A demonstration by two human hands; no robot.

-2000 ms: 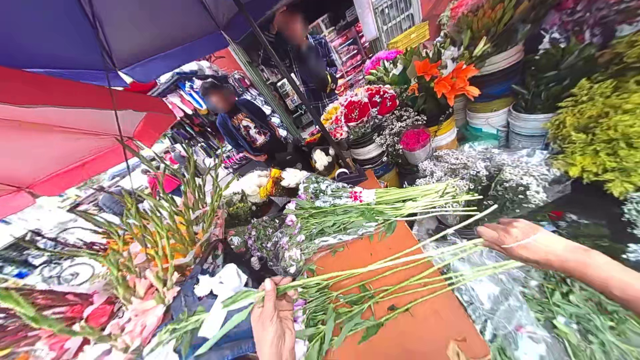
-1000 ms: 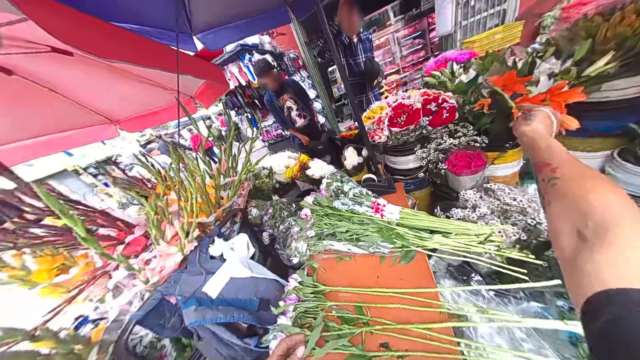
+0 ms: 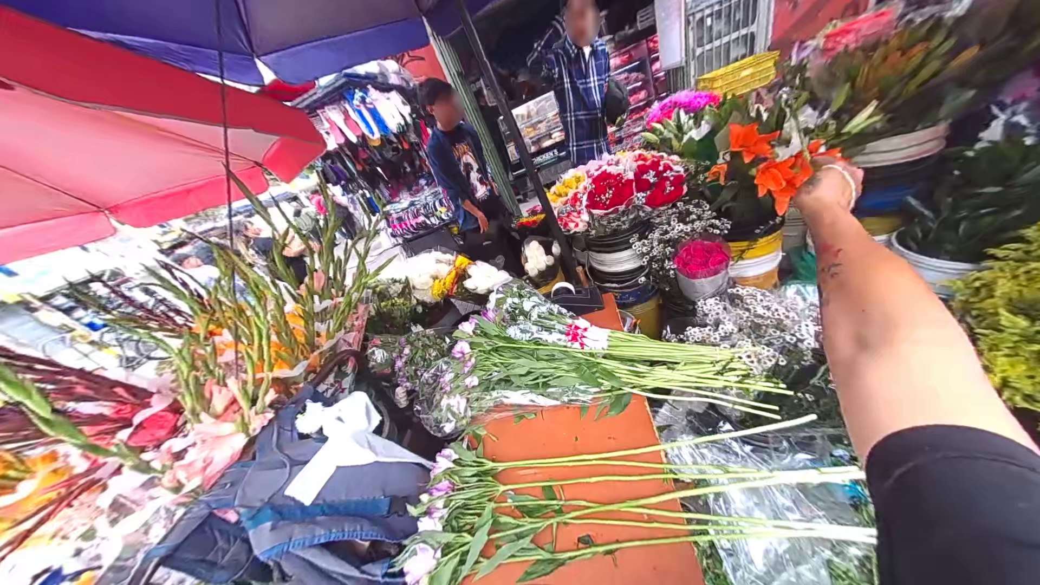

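My right hand (image 3: 830, 185) reaches out at the upper right, at the orange lilies (image 3: 768, 166) that stand in a yellow and white bucket (image 3: 756, 258); its fingers are partly hidden, and whether they grip a bloom does not show. My left hand is out of the frame. Long cut stems with pale lilac flowers (image 3: 691, 491) lie loose across the orange board (image 3: 581, 429). Behind them lies a bundle of similar stems (image 3: 626, 357), partly wrapped in clear plastic with a red and white bow (image 3: 587, 334).
A blue-grey backpack (image 3: 325, 508) with a white ribbon (image 3: 345, 447) lies left of the board, beside gladioli (image 3: 244, 317). Clear plastic (image 3: 772, 496) lies on the right. Buckets of red and white flowers (image 3: 634, 188) stand behind. Two people stand farther back, past an umbrella pole (image 3: 516, 138).
My right hand has left the loose stems and reached up to the orange lilies. My left hand, at the stems before, has gone out of view. The loose stems now lie on the board.
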